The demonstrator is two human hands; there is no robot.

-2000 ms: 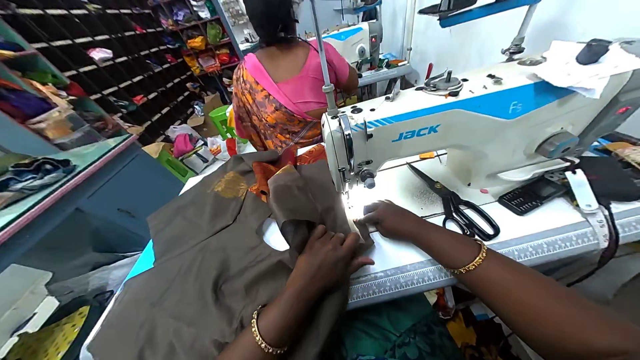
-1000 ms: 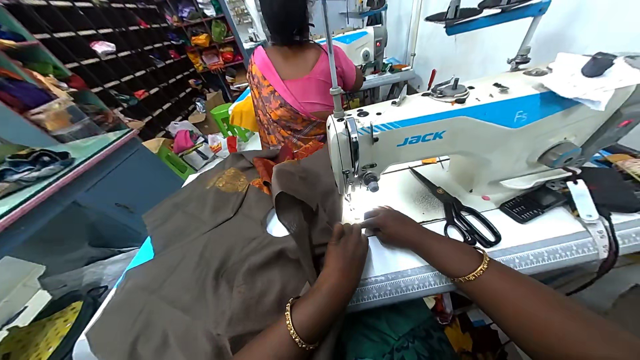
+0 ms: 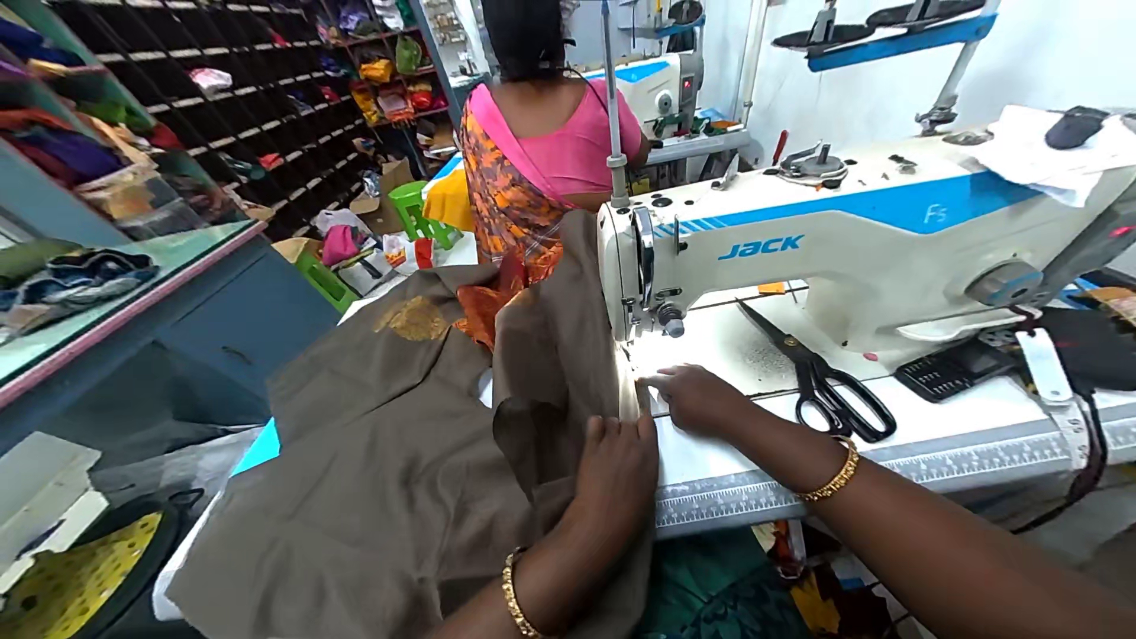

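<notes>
Brown fabric with a gold motif spreads over the table and rises against the head of a white and blue Jack sewing machine. My left hand presses on the fabric's right edge, just in front of the lit needle area; whether its fingers pinch the cloth is unclear. Close to the needle, my right hand has its index finger stretched to the fabric edge. An orange cloth piece lies among the brown folds. Black-handled scissors rest on the machine bed, right of my right hand.
A black phone or calculator and a measuring tape lie at the right. A printed ruler strip runs along the table edge. Another person sits beyond the machine, back turned. A counter stands left, near shelves of cloth.
Two seconds ago my left hand lay flatter on the fabric; one second ago it was close by my right fingers. Now it sits nearer the table edge. Fabric now stands higher beside the machine head.
</notes>
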